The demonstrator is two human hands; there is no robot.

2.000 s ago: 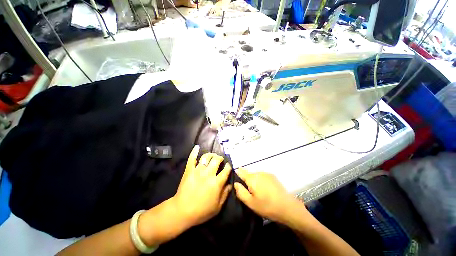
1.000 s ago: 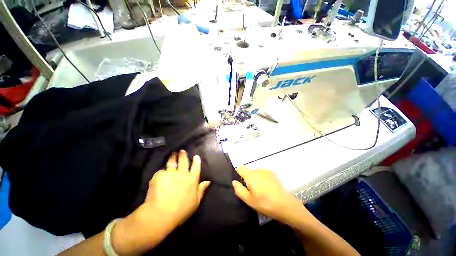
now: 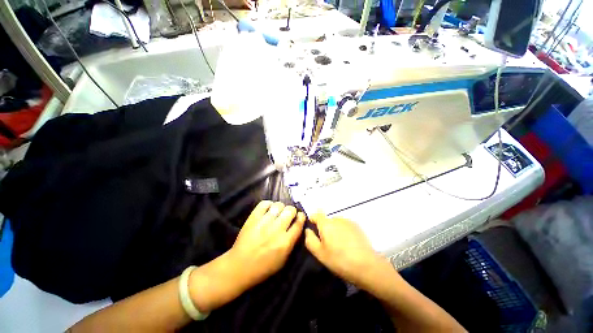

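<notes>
The black garment (image 3: 123, 195) lies in a large heap left of the needle and hangs over the front edge. A small grey label (image 3: 201, 185) lies on it. Its right edge runs from the presser foot (image 3: 300, 156) towards me. My left hand (image 3: 268, 237), with a pale bangle on the wrist, pinches the cloth near this edge. My right hand (image 3: 338, 244) holds the edge close beside it, thumb on the cloth. The two hands nearly touch. The fingertips under the cloth are hidden.
The white JACK sewing machine (image 3: 422, 114) stands ahead and right. A slim pointed tool (image 3: 351, 155) lies on its bed. A cable loops over the bed. A smartphone (image 3: 512, 26) is at the upper right. A blue crate (image 3: 497, 279) is at the lower right. Clear plastic (image 3: 162, 88) lies behind the garment.
My left hand lay flat on the cloth further left one second ago; it has moved right and now pinches near the edge. The cloth there is bunched into folds. My right hand has barely moved.
</notes>
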